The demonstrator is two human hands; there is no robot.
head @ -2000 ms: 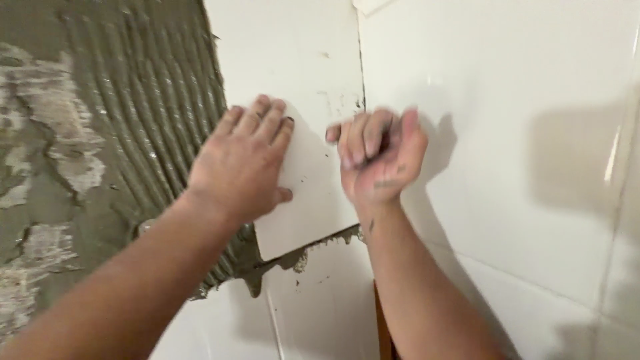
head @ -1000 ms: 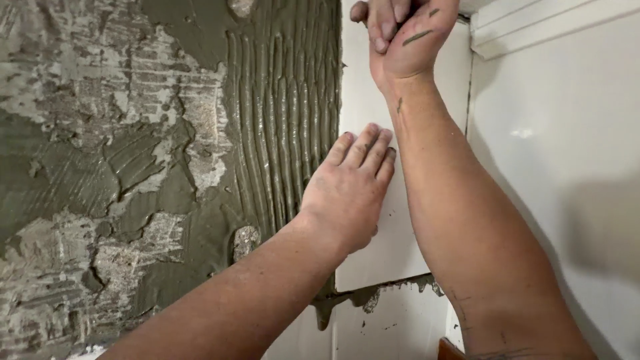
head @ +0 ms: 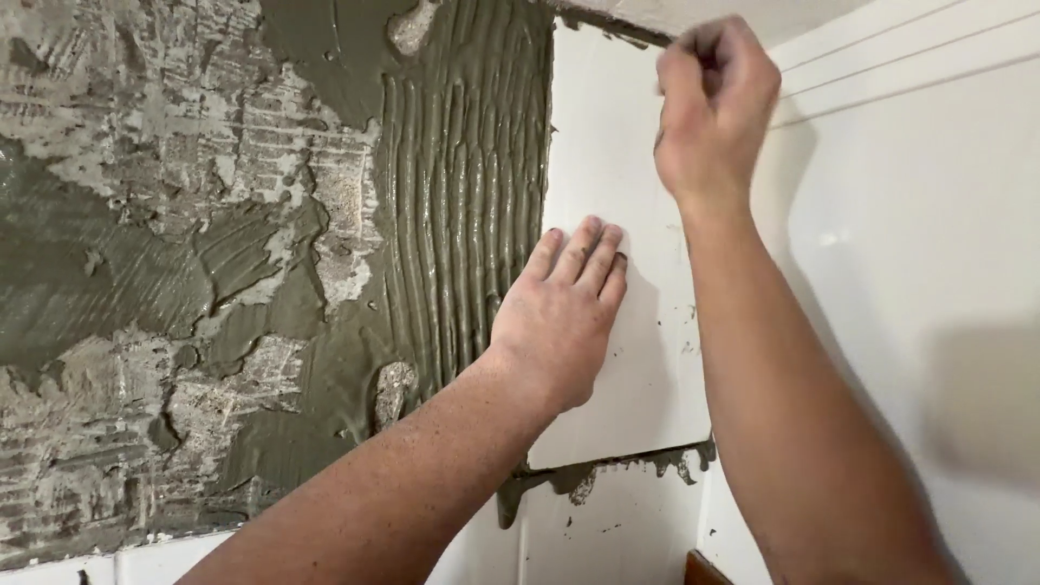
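A tall white wall tile point(head: 609, 146) stands upright in the corner, its left edge against grey-green adhesive point(head: 463, 195) combed into vertical ridges. My left hand point(head: 561, 325) lies flat on the lower left part of this tile, fingers pointing up. Near the tile's upper right edge, my right hand point(head: 715, 106) is curled into a loose fist and slightly blurred; no held object shows in it. Whether it touches the tile I cannot tell. Adhesive has oozed out along the tile's bottom edge, over the white tile below point(head: 609, 520).
Rough wall with patchy adhesive point(head: 162, 244) spreads across the left. A glossy white side wall point(head: 894, 244) meets the tile at the right, with horizontal lines near its top. The ceiling point(head: 715, 8) shows above. A brown wooden piece point(head: 703, 569) is at the bottom.
My right hand has moved up along the tile to near its top, and its palm no longer faces the camera. My left hand is still on the tile. The view has shifted upward.
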